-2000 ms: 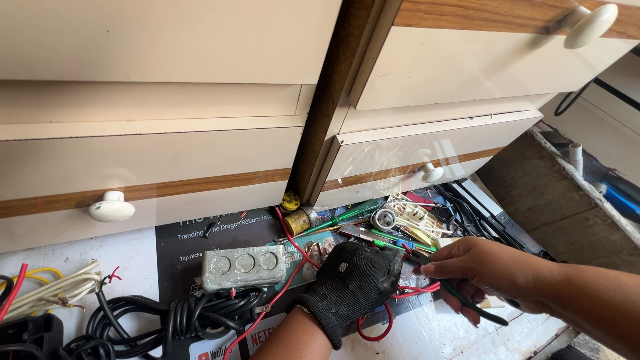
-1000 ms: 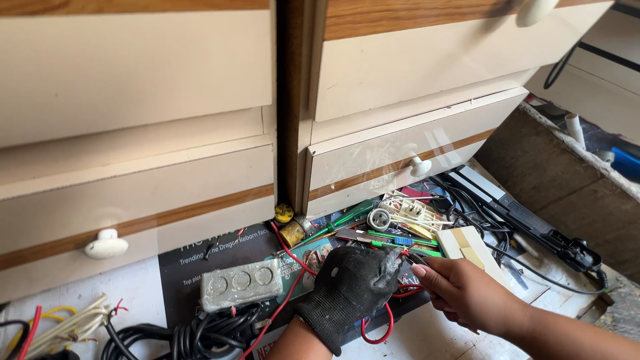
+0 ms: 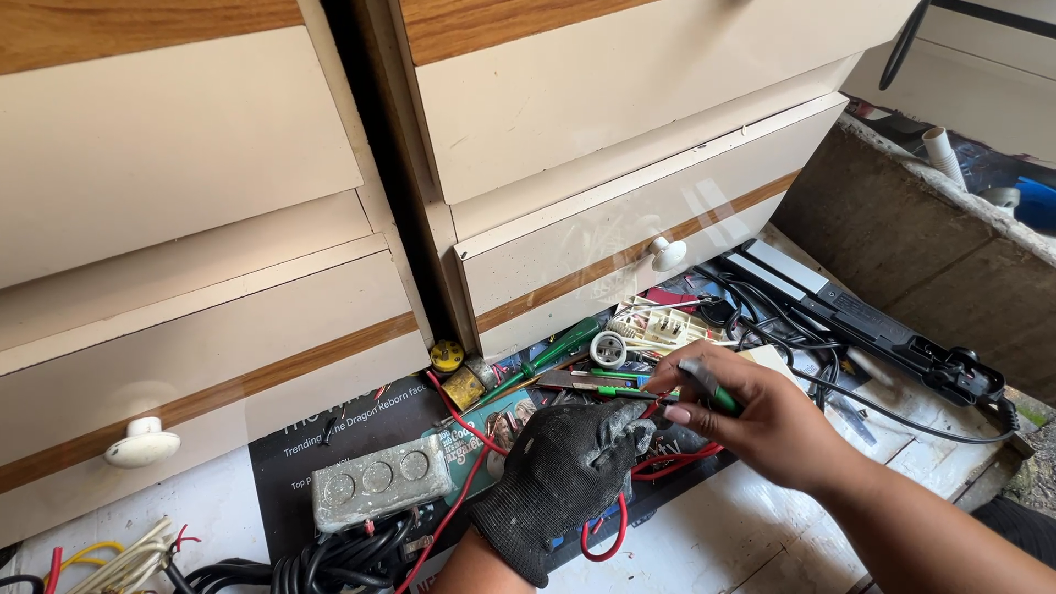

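Note:
My left hand (image 3: pixel 561 474), in a black work glove, pinches a red insulated wire (image 3: pixel 606 549), whose loop hangs below the fingers. Close on its right is my bare right hand (image 3: pixel 742 404), curled around a green-handled tool (image 3: pixel 716 394), blurred and mostly hidden; its fingertips are at the wire's end near the glove. More red wire runs to the left past a grey metal electrical box (image 3: pixel 381 480). Beyond the hands lie a green screwdriver (image 3: pixel 565 345), a white round lamp socket (image 3: pixel 608 350) and a cutter knife (image 3: pixel 577 380).
Cream drawers with white knobs (image 3: pixel 667 252) stand behind. A coil of black cable (image 3: pixel 305 573) and white wires (image 3: pixel 124 565) lie at the lower left. At the right are a black and silver device with a cord (image 3: pixel 858 318) and a concrete basin wall (image 3: pixel 932 247). A yellow tape measure (image 3: pixel 446 355) rests by the drawers.
My right hand has lifted a little and its fingers have curled around the green-handled tool. My left hand stays on the red wire. The view has shifted.

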